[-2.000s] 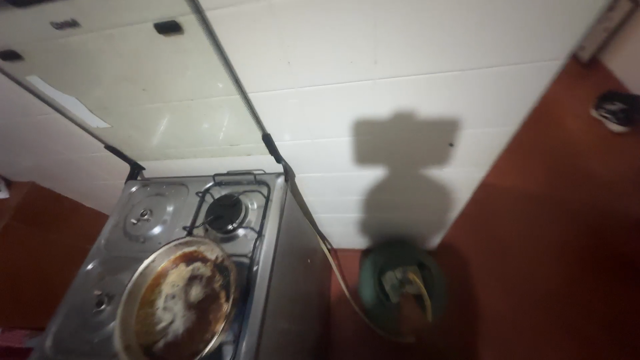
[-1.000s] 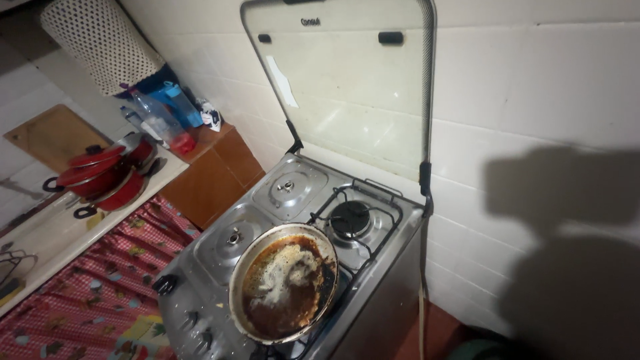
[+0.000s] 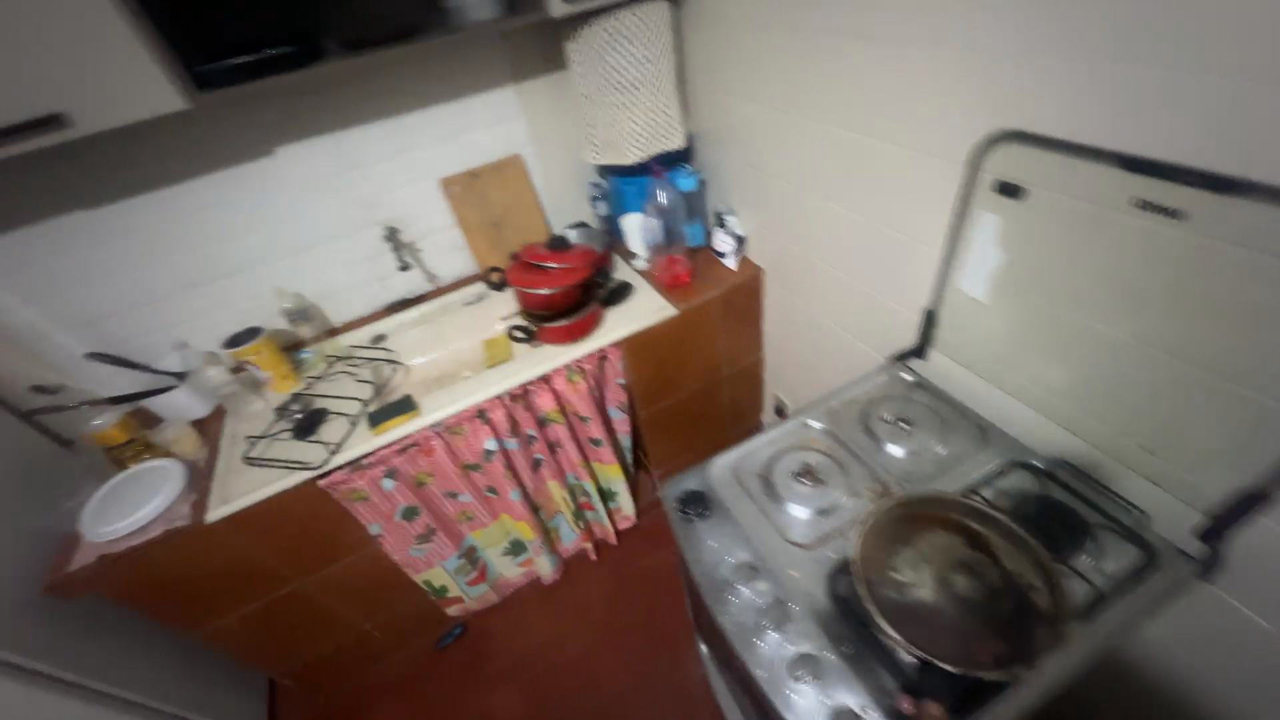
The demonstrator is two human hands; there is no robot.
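Observation:
A round frying pan [image 3: 955,590] with dark brown residue and a paler patch sits on the right side of the steel gas stove [image 3: 760,600]. At the bottom edge, by the pan's dark handle [image 3: 960,687], a little of what seems to be my right hand [image 3: 922,708] shows, blurred. Its grip is too cut off to tell. My left hand is out of view. Behind the pan is a burner with a black grate [image 3: 1060,530]; two burners at the left have no grate. The glass stove lid [image 3: 1100,300] stands raised.
Left of the stove, a counter has a sink [image 3: 440,350], red pots [image 3: 555,285], a loose stove grate [image 3: 320,405], a sponge [image 3: 392,414], a cutting board [image 3: 497,212] and a white lid [image 3: 133,498]. A patterned curtain [image 3: 510,480] hangs below. Bottles [image 3: 668,225] stand in the corner.
The view has swung far to the left, bringing in the whole sink counter. Fingertips now show at the bottom edge by the pan; none were seen before.

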